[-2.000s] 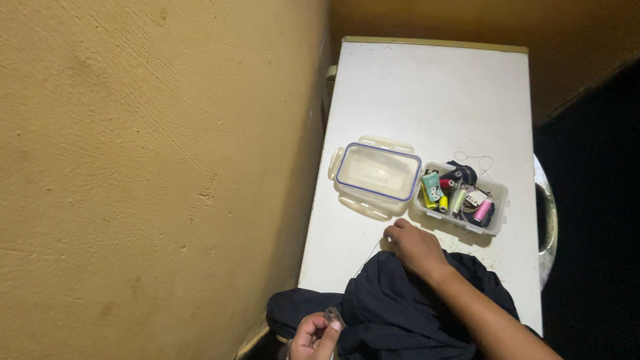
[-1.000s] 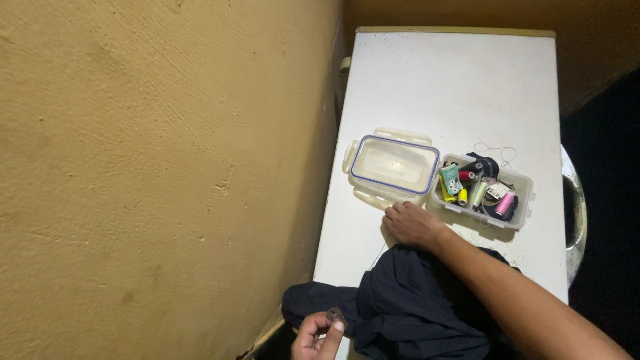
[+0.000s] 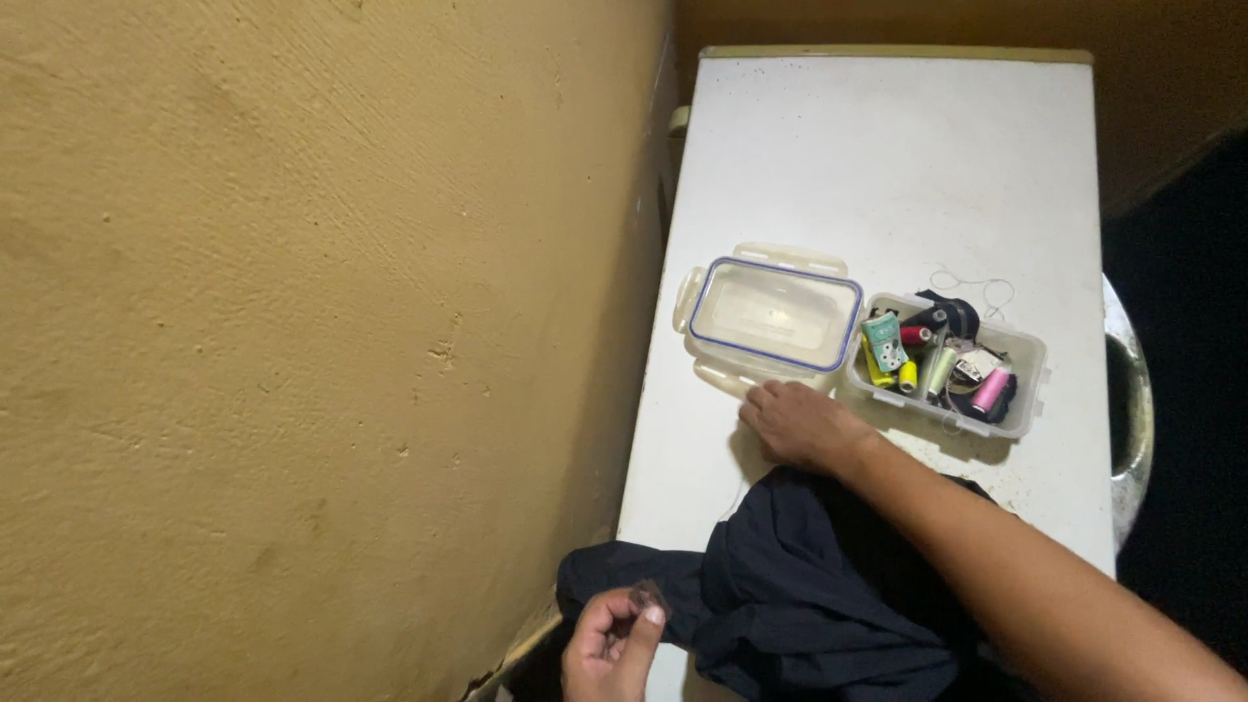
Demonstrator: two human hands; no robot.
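Note:
Between the thumb and fingers of my left hand [image 3: 616, 643] is a small brownish, partly see-through piece, over the edge of a dark navy cloth [image 3: 809, 585]. My right hand [image 3: 795, 419] is above the table beside the near edge of a clear plastic lid [image 3: 775, 312] with a blue seal; its fingertips are turned down, and whether they hold anything is hidden. A faint thread runs below that hand to the cloth. Right of the lid, a clear plastic box [image 3: 1029, 390] holds several thread spools, among them a pink one [image 3: 991, 389] and a yellow one [image 3: 908, 376].
The white table [image 3: 897, 156] stands beside a rough yellow wall [image 3: 322, 341] on the left. A loose curl of thread [image 3: 994, 292] lies behind the box. Past the table's right edge is a round metal rim [image 3: 1131, 419].
My right hand has shifted a little toward the lid, away from the cloth where it was two seconds ago. My left hand keeps its pinch on the small piece.

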